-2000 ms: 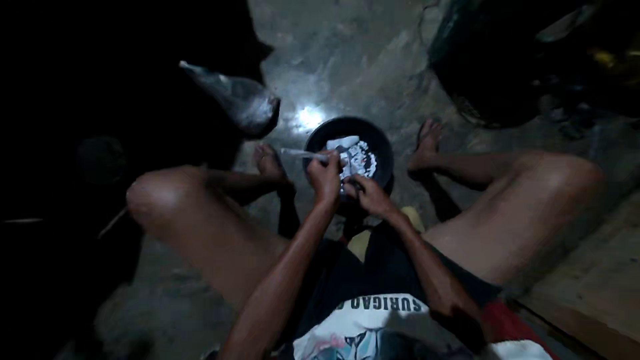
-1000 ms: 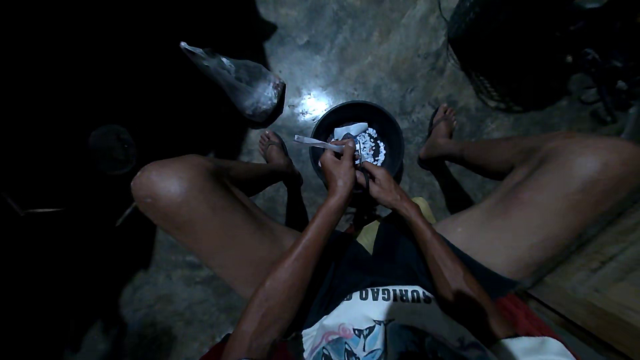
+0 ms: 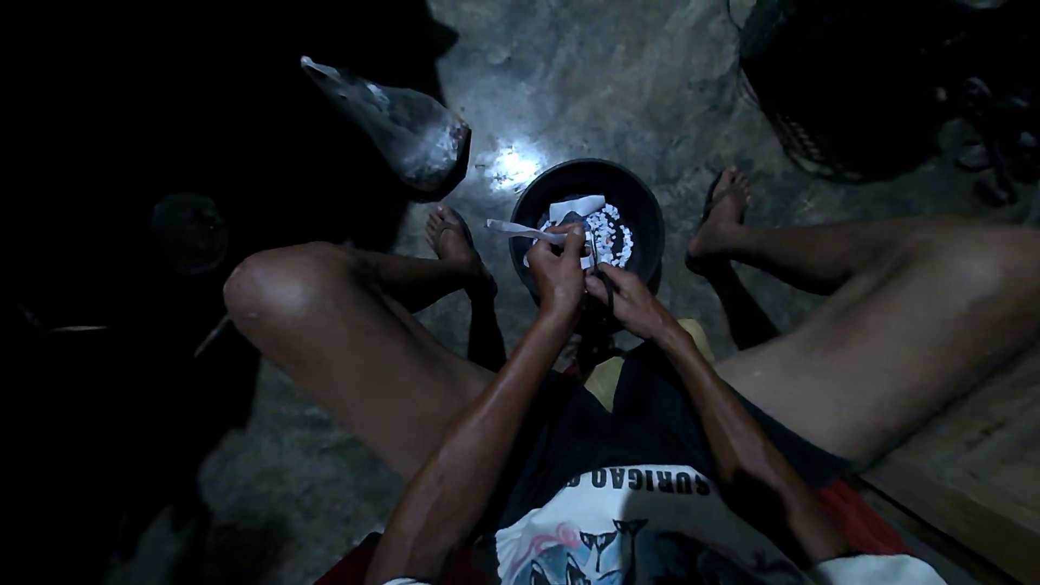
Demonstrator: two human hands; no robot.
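Observation:
My left hand (image 3: pixel 559 272) pinches a white strip (image 3: pixel 524 231), whose free end sticks out to the left over the rim of a dark round basin (image 3: pixel 650 219). Close beside it, my right hand (image 3: pixel 630 299) is closed on scissors (image 3: pixel 595 252), with the blades pointing up toward the strip. Many small white pieces (image 3: pixel 615 231) lie in the basin, below the hands. A larger white piece (image 3: pixel 578 206) rests near the basin's far side. The material of the strip and pieces cannot be told.
A clear plastic bag (image 3: pixel 406 130) with something in it stands on the concrete floor (image 3: pixel 585 97), left of the basin. My feet in flip-flops are on both sides. A dark woven basket (image 3: pixel 804 146) is at the upper right, and a wooden surface (image 3: pixel 967 487) at the lower right.
Both hands stay close together over the basin, the left one holding the strip throughout. Nothing else has plainly moved.

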